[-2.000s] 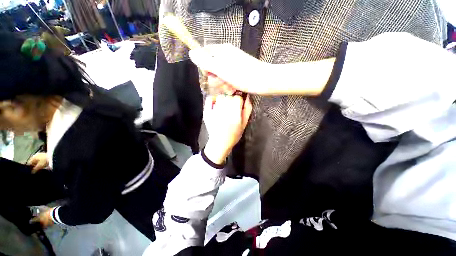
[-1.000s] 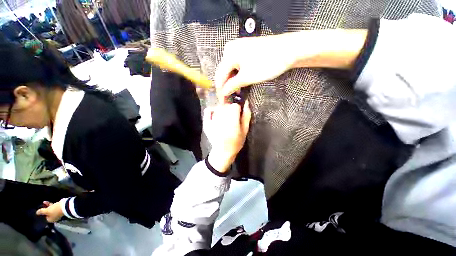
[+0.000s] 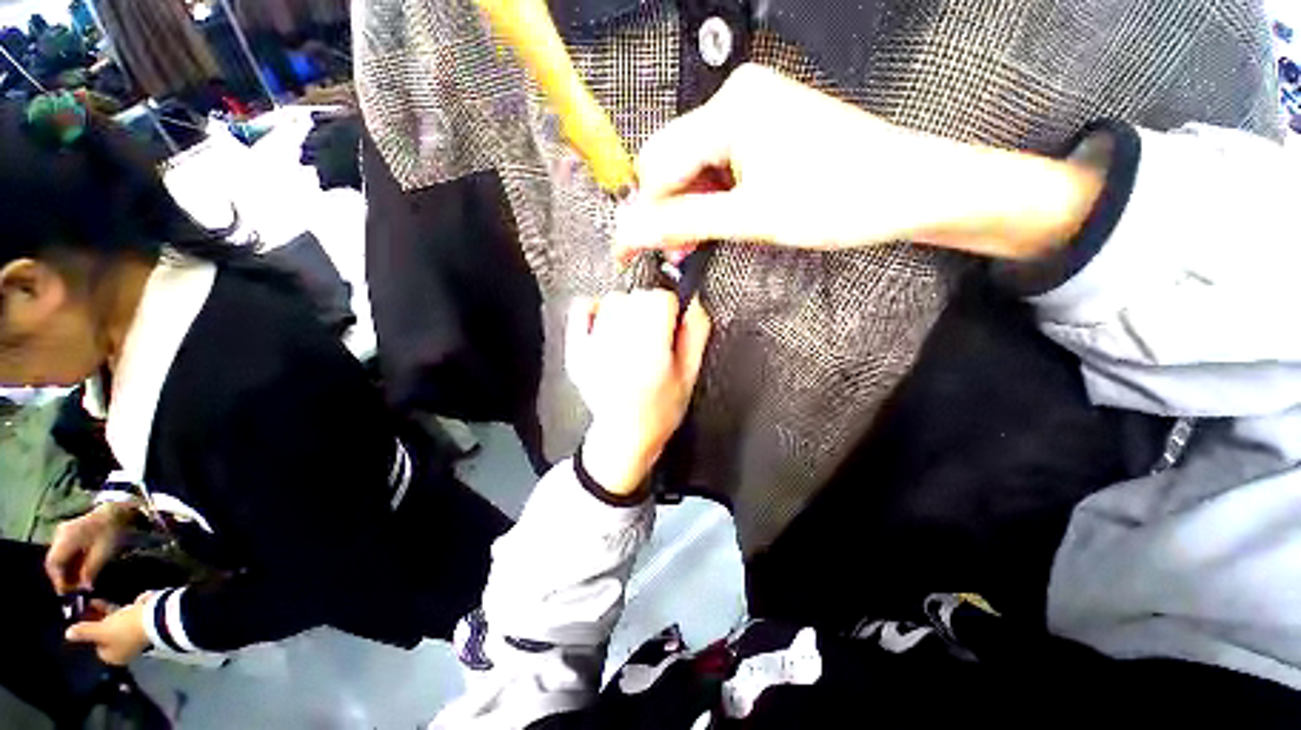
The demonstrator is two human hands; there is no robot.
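Observation:
A grey-check jacket with black panels (image 3: 842, 342) hangs close in front of me. Its black button placket (image 3: 705, 83) carries a pale round button (image 3: 715, 40) near the top. My right hand (image 3: 756, 178) holds a tool with a yellow-orange handle (image 3: 564, 93) at the fingertips, the handle slanting up to the left. The tool's tip is not clear. My left hand (image 3: 635, 364) grips the placket just below my right fingers. A small shiny spot, perhaps a button (image 3: 674, 268), shows between the hands.
A co-worker in a black jacket with white stripes (image 3: 271, 442) stands close on the left, hands on dark cloth (image 3: 36, 642). Behind are a white table (image 3: 243, 186) with dark garments and brown garments hanging (image 3: 157, 43). Pale floor shows below.
The tool handle has swung from a shallow slant to a steeper one. My right hand has turned, its fingers still close above my left. The jacket appears shifted slightly left and up.

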